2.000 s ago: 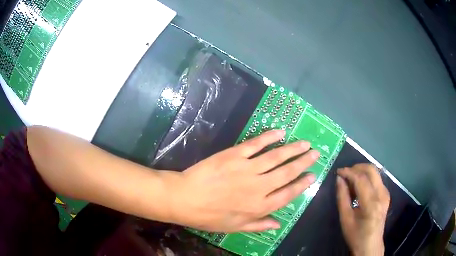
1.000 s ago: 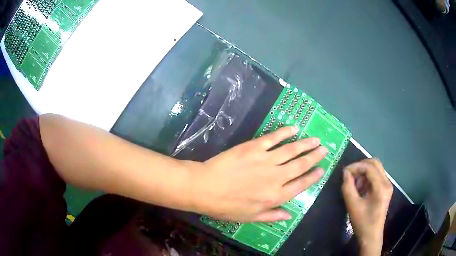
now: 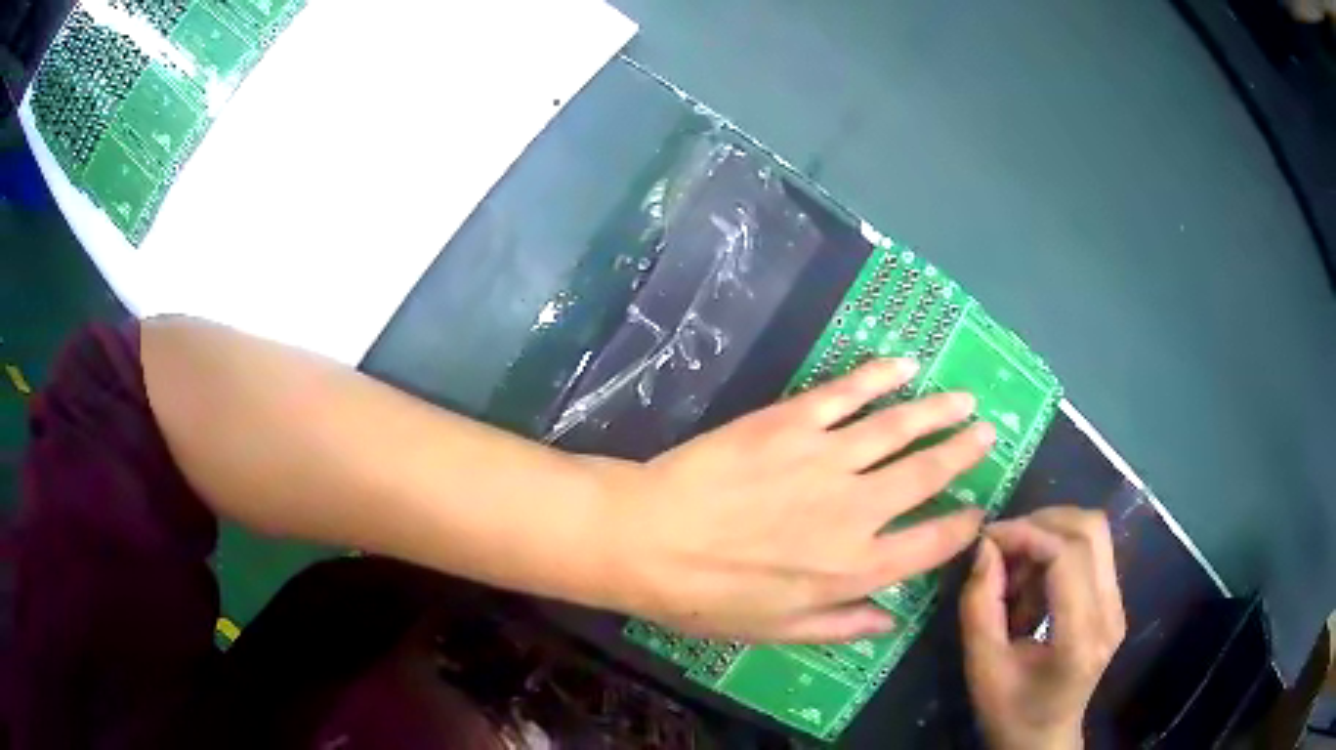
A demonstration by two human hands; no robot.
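A green circuit board panel (image 3: 1005, 384) lies on a black mat (image 3: 865, 703). My left hand (image 3: 791, 506) rests flat across the panel, fingers spread, and covers its middle; it grips nothing. My right hand (image 3: 1037, 623) is at the panel's right edge, its thumb and index fingertips pinched together close to my left hand's fingers. A tiny dark speck shows at the pinch, and a small shiny bit shows inside the curled fingers; the component's type cannot be told.
A white sheet (image 3: 366, 161) at the left bears more green panels (image 3: 139, 139). Clear wrinkled tape (image 3: 667, 344) crosses the mat. The grey-green bench surface (image 3: 938, 132) lies beyond. A black bin (image 3: 1223, 681) and part of a brown box (image 3: 1308, 689) are at the lower right.
My right hand has moved left to the panel's edge, its fingertips now beside my left hand's fingers. The left hand stays spread on the panel. The whole view has shifted slightly.
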